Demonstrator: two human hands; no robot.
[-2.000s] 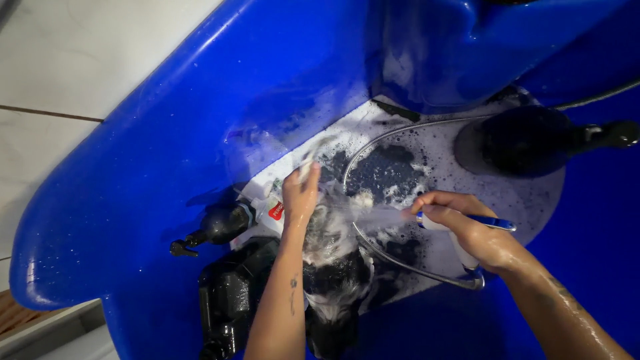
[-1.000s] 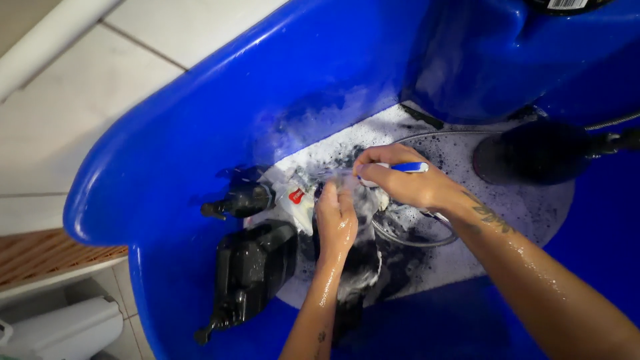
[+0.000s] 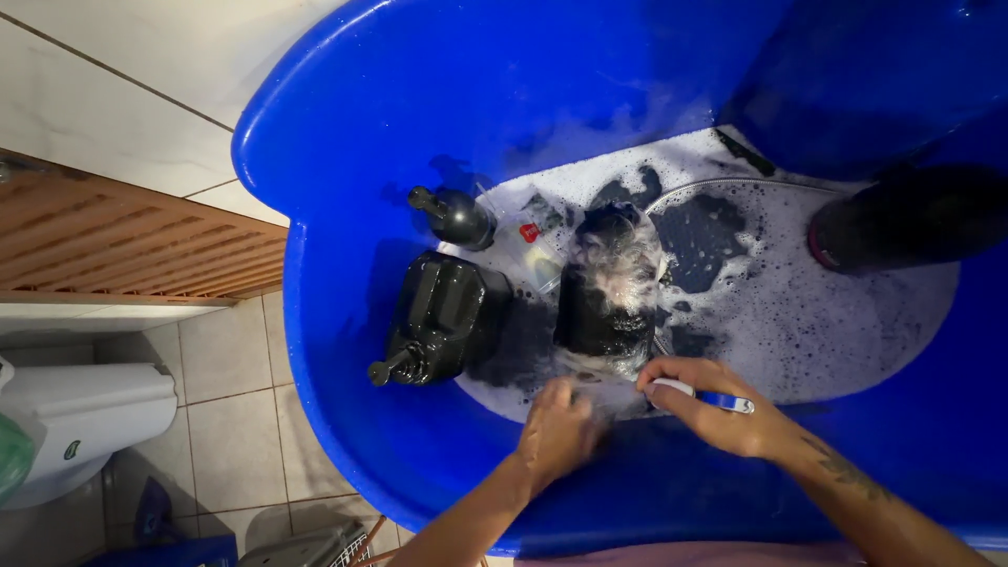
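In soapy water in a blue plastic tub [image 3: 504, 87] is a wet, foam-streaked black-and-white furry form [image 3: 610, 291], apparently a small dog seen from above. My left hand [image 3: 561, 429], blurred, is just below its lower end; its fingers look bent, and whether they grip anything is unclear. My right hand [image 3: 713, 405] is closed around a white-and-blue handheld sprayer [image 3: 709, 398], which points left. A pale blur like spray lies between both hands. A metal shower hose [image 3: 732, 181] curves behind the furry form.
A dark pump bottle [image 3: 465, 220], a black jug with a pump [image 3: 449, 315] and a clear container with a red label [image 3: 539, 264] are at the left inside the tub. A large dark bottle [image 3: 906, 224] is at the right. Outside are a slatted wooden panel [image 3: 134, 236] and a white bin [image 3: 94, 417].
Both hands have moved from the upper part of the furry form down to its lower end, uncovering more of it. The view has shifted, showing more floor at the left.
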